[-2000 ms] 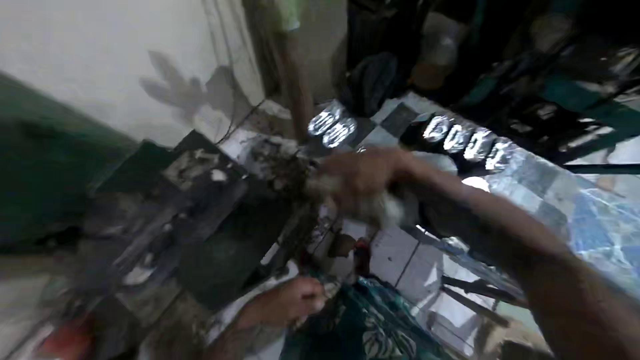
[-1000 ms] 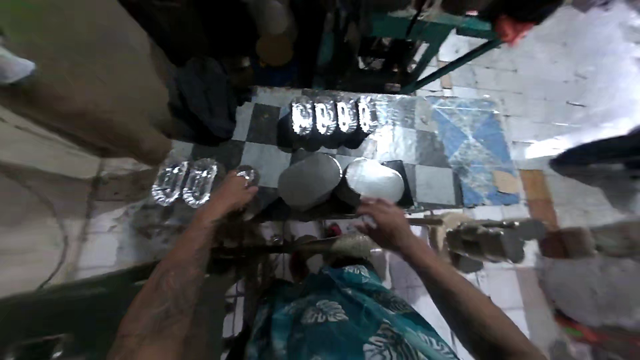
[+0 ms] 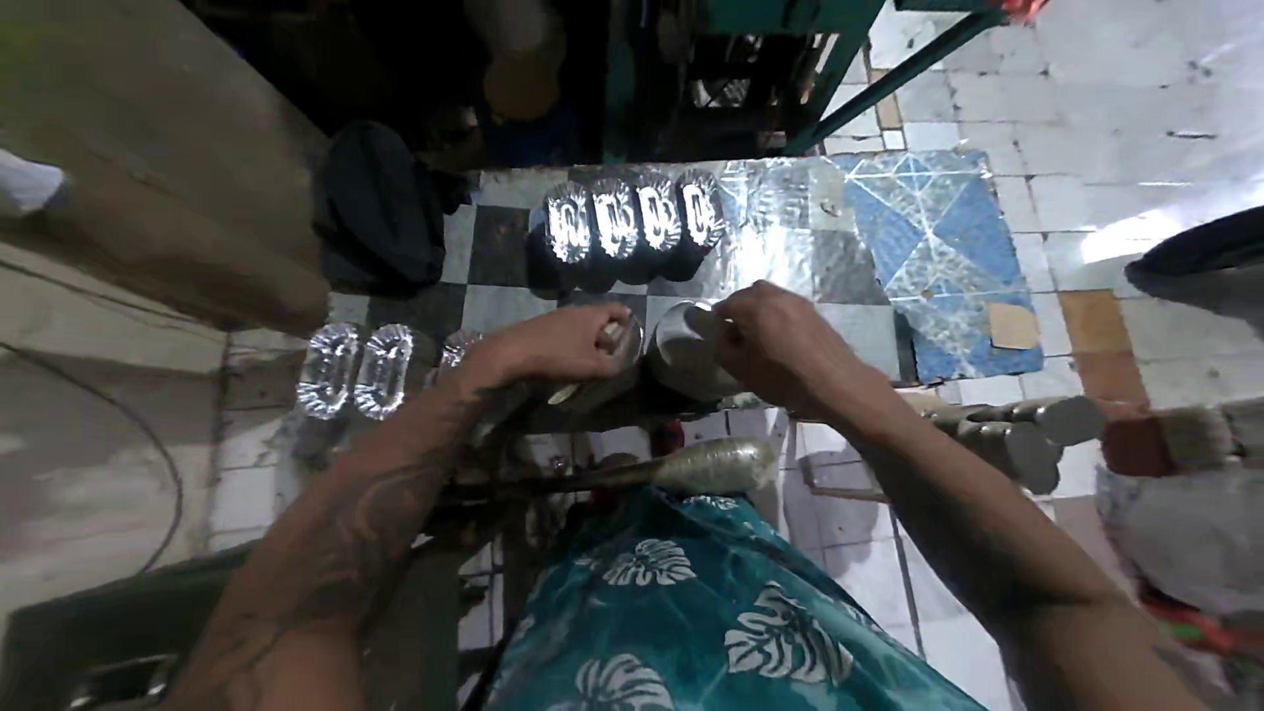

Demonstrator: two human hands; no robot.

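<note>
Two rounded metal pieces with flat tops stand side by side at the near edge of the checkered tiled bench. Over the left metal piece (image 3: 629,346) is my left hand (image 3: 578,344), its fingers closed around a small, thin item I cannot identify. My right hand (image 3: 775,336) is at the right metal piece (image 3: 681,346), fingertips over its top; whether it grips anything is unclear. Several shiny fluted metal molds (image 3: 632,217) form a row behind the hands. More fluted molds (image 3: 383,370) lie at the left, one partly behind my left wrist.
A dark cloth or bag (image 3: 380,207) sits at the bench's back left. Blue tiles (image 3: 933,257) cover its right end, with a tan piece (image 3: 1014,326) on them. A wrapped handle (image 3: 716,466) crosses in front of my lap. Several metal cylinders (image 3: 1027,444) are at the lower right.
My left hand has moved right from the molds at the left to the left metal piece. My right hand has moved onto the right one. The view swung round since the earliest frame.
</note>
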